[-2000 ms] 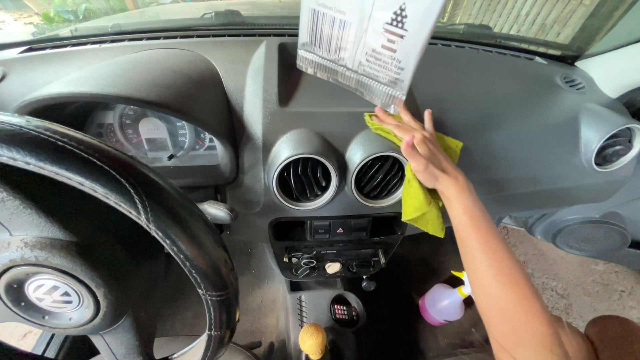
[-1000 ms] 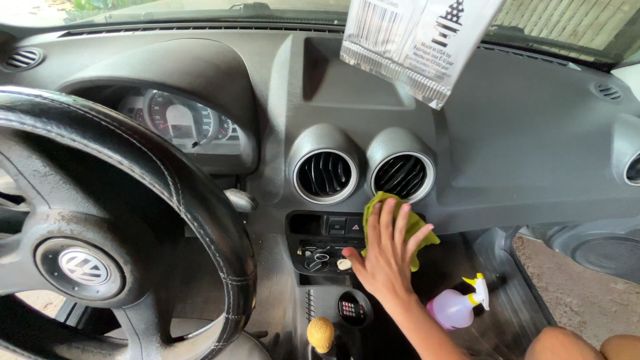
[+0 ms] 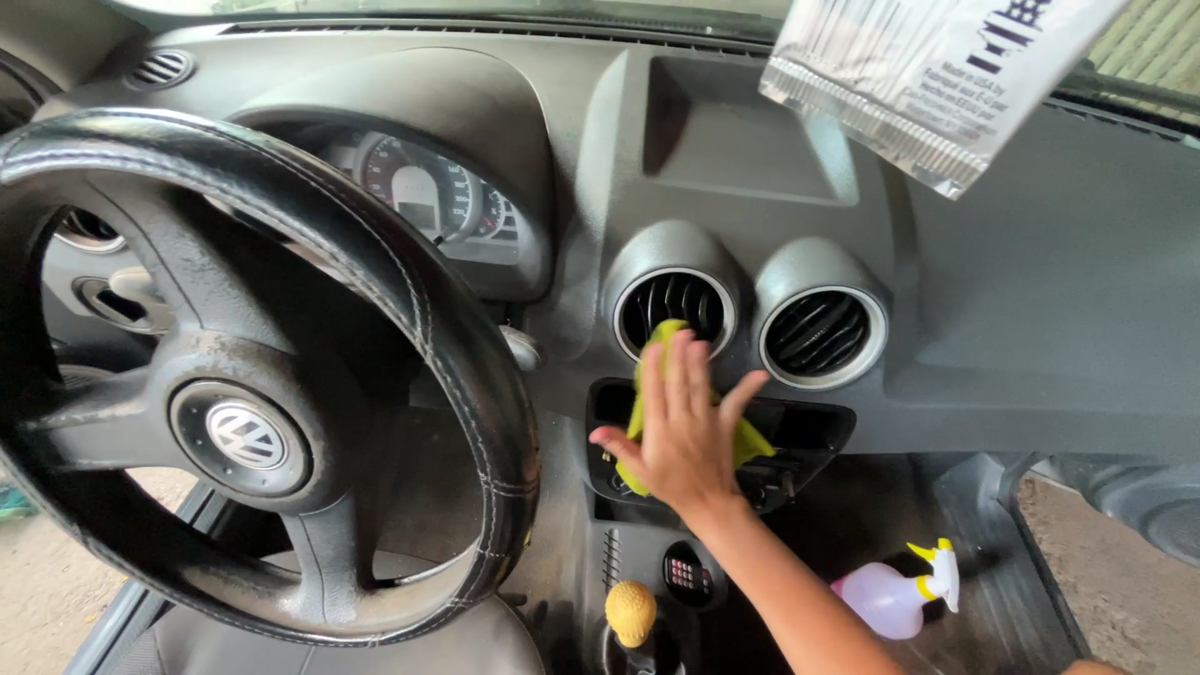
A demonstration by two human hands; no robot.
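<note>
My right hand (image 3: 689, 441) reaches in from the lower right, back of the hand up and fingers spread. Under it a yellow-green cloth (image 3: 753, 442) is pressed against the centre of the dashboard. The fingertips and the cloth's top end lie at the lower rim of the left round air vent (image 3: 677, 305); the palm covers part of the black centre console panel (image 3: 825, 424). Just right of the hand is the other round air vent (image 3: 821, 336). My left hand is out of view.
A steering wheel (image 3: 478, 375) fills the left side. A gear lever with a yellow knob (image 3: 630, 613) stands below the console. A spray bottle with pinkish-purple liquid (image 3: 881, 600) lies at the lower right. A silver packet (image 3: 900, 103) hangs over the upper dashboard.
My right hand and the cloth have moved left, from the right round vent, past the area below it, to the lower edge of the left vent. The view has shifted somewhat.
</note>
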